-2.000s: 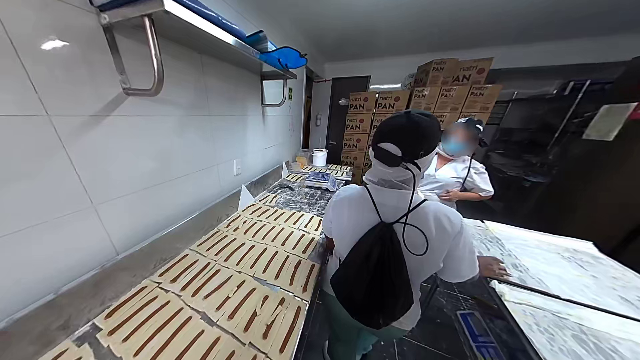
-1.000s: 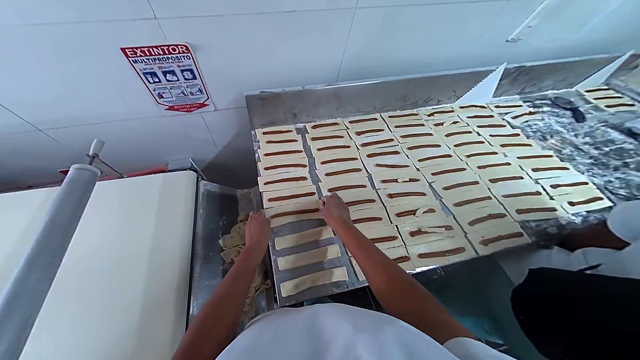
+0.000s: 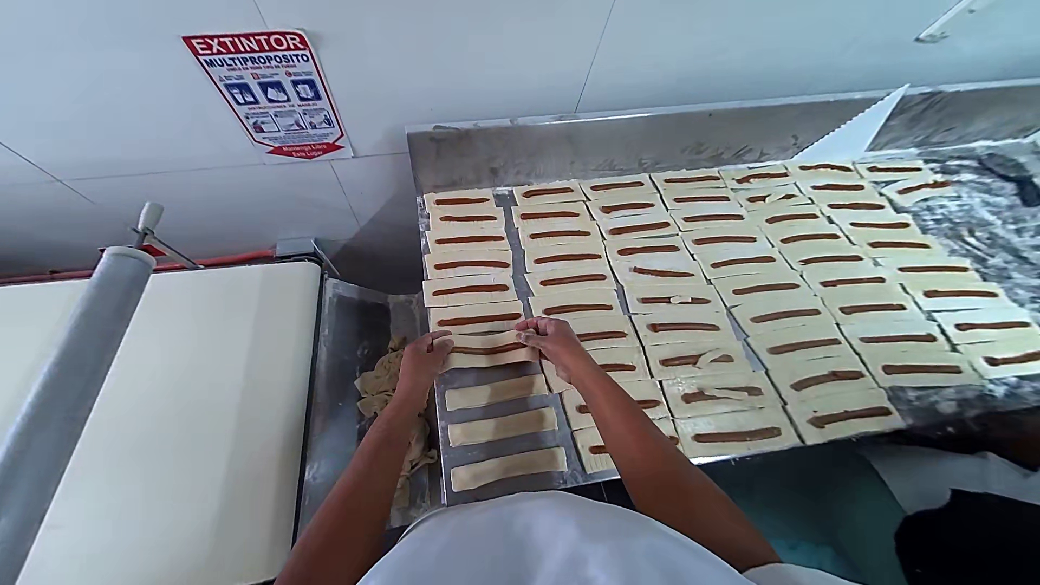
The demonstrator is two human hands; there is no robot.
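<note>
My left hand [image 3: 424, 357] pinches the left end of a dough strip [image 3: 487, 360] with a brown line of filling along it. At the strip's right end, my right hand [image 3: 552, 340] grips the dough between thumb and fingers. Just beyond it lies a filled dough strip [image 3: 475, 309]. Nearer my body, several plain folded dough strips [image 3: 502, 427] rest on the metal table, one below another. Columns of flat dough pieces [image 3: 735, 435], each bearing a brown filling line, spread to the right.
Left of the table, dough scraps [image 3: 380, 382] lie in a metal trough beside a machine's pale conveyor belt [image 3: 219, 390] and a grey roller [image 3: 73, 366]. A white serrated scraper [image 3: 853, 130] leans at the back edge. Part of another person [image 3: 967, 528] shows at lower right.
The view has swung from the room and a co-worker down to the table. Over the last second, my hands have moved slightly toward me, from a filled strip farther up the column.
</note>
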